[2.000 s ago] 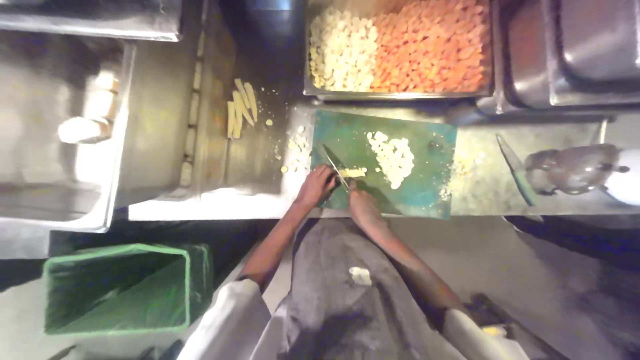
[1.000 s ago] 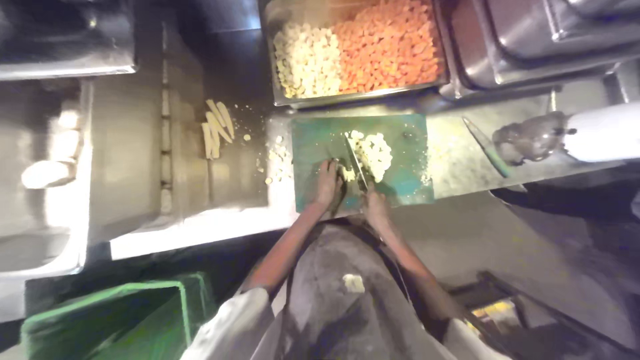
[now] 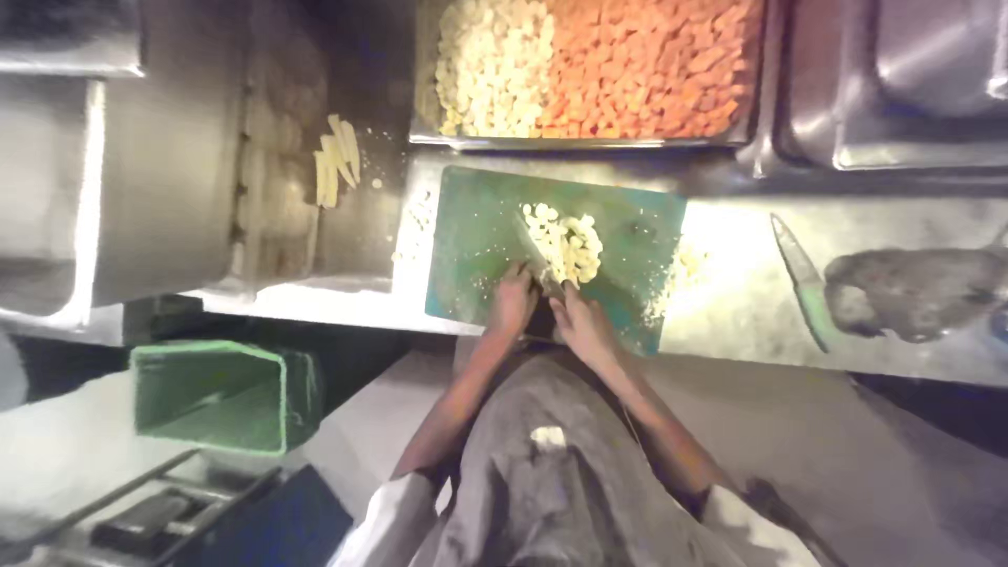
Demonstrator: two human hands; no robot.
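Observation:
My right hand (image 3: 583, 319) is closed on the handle of a kitchen knife (image 3: 537, 250), whose blade points up and left over the green cutting board (image 3: 480, 228). Along the blade's right side lies a pile of pale chopped pieces (image 3: 579, 244). My left hand (image 3: 513, 299) rests on the board just left of the knife, fingers bent near the blade; whether anything is under them cannot be seen. Small crumbs are scattered over the board and beside it.
Beyond the board stands a metal pan (image 3: 591, 143) of pale and orange diced pieces. Pale cut sticks (image 3: 337, 161) lie at the left. A second knife (image 3: 799, 279) and a grey bundle (image 3: 917, 291) are at the right. A green bin (image 3: 209, 398) stands below the counter; metal containers (image 3: 858, 157) are at upper right.
The knife was beside the pale pieces at the board's left part two seconds ago; it now lies against the pile. The pile looks closer together. The view has shifted.

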